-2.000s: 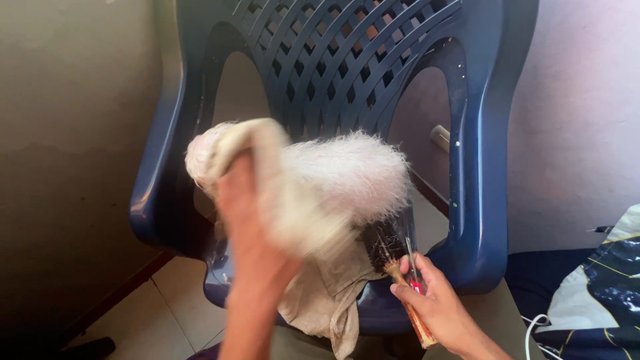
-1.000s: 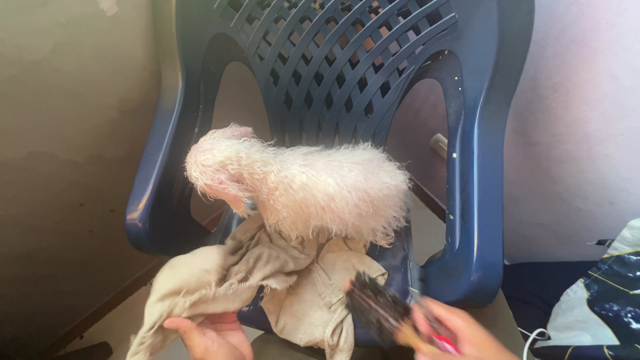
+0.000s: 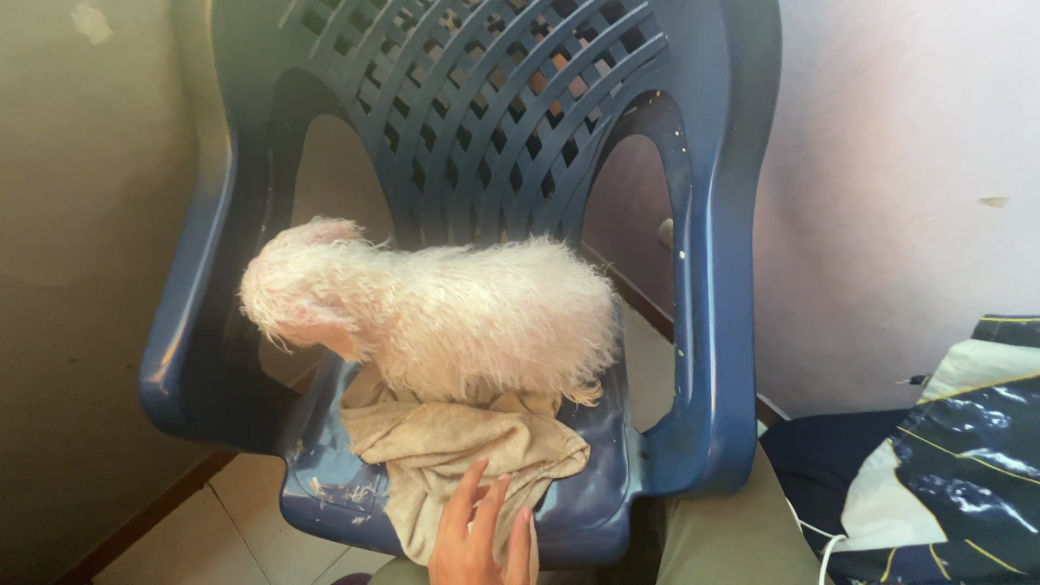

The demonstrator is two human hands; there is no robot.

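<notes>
A small dog with wet-looking, curly white fur (image 3: 487,317) stands across the seat of a blue plastic armchair (image 3: 723,325), its head toward the left armrest. A crumpled beige cloth (image 3: 479,431) lies on the seat below and against its belly, hanging over the front edge. Over the lower part of that cloth is what appears to be my left hand (image 3: 479,540), fingers spread and holding nothing; whether the fingertips touch the fabric is unclear. My right hand is out of view, and no brush shows.
Loose white hair tufts (image 3: 345,491) lie on the seat's front left. Walls stand on both sides of the chair. Dark patterned fabric (image 3: 967,447) and a white cable (image 3: 827,552) are at the lower right, beside a leg in olive trousers (image 3: 727,528).
The cloth's left part, held by my left hand a second ago, now lies bunched on the seat, let go. My right hand has left the view with the dark-bristled brush.
</notes>
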